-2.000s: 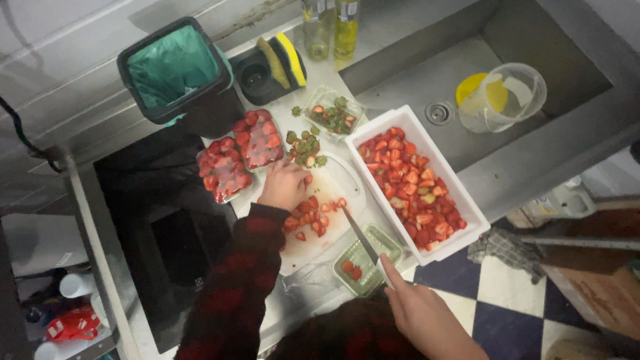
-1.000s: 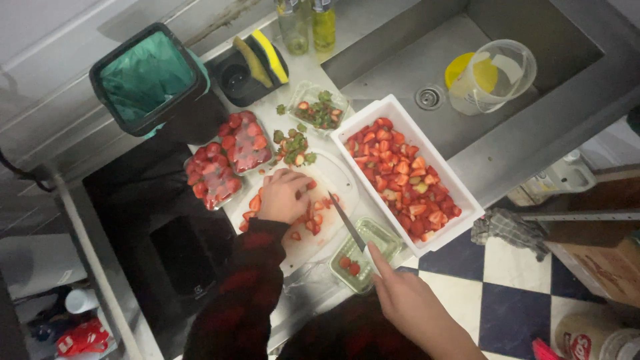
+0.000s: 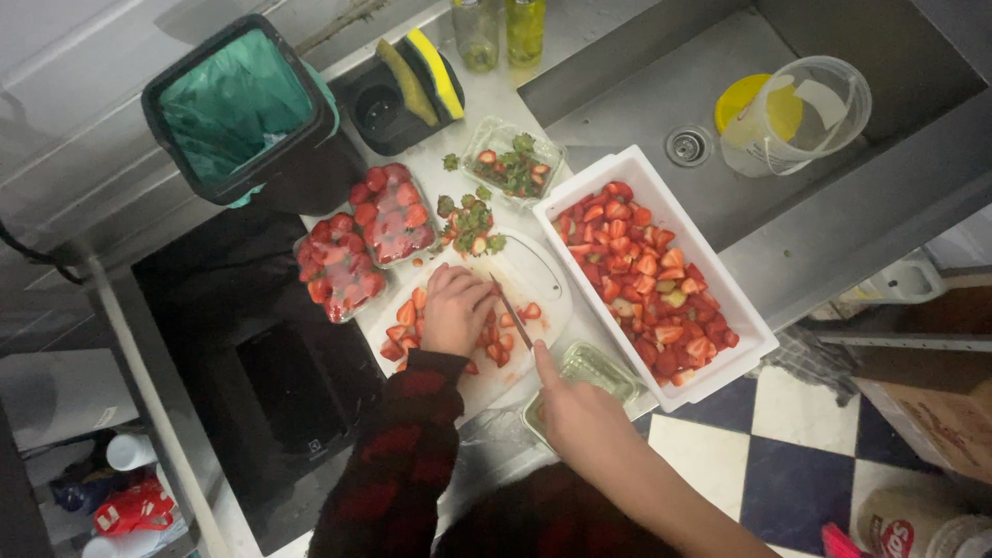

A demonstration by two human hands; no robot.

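Observation:
My right hand (image 3: 573, 403) grips a knife (image 3: 513, 316), its blade slanting over the white cutting board (image 3: 546, 333). Close to the blade's tip, my left hand (image 3: 459, 306) rests fingers-down over the board; what lies under its fingers is hidden. Cut strawberries (image 3: 407, 313) lie on both sides of that hand. Strawberry tops (image 3: 471, 225) are heaped at the board's far edge, and more fill a clear plastic tray (image 3: 515, 164). To the right, a white plastic bin (image 3: 597, 291) holds many cut strawberries. A green-tinted clear tray (image 3: 597, 368) is partly behind my right hand.
Two wrapped punnets of strawberries (image 3: 394, 213) (image 3: 339, 267) stand left of the board, beside a lined black waste bin (image 3: 310, 167). A caddy with sponges (image 3: 435, 74) and bottles (image 3: 525, 31) stand at the back. The steel sink (image 3: 635, 101) holds a clear bucket (image 3: 806, 116).
The knife blade has come closer to my left hand's fingers over the board. Two seconds ago my left hand was nearer the heap of tops; it has since moved back over the cut strawberries.

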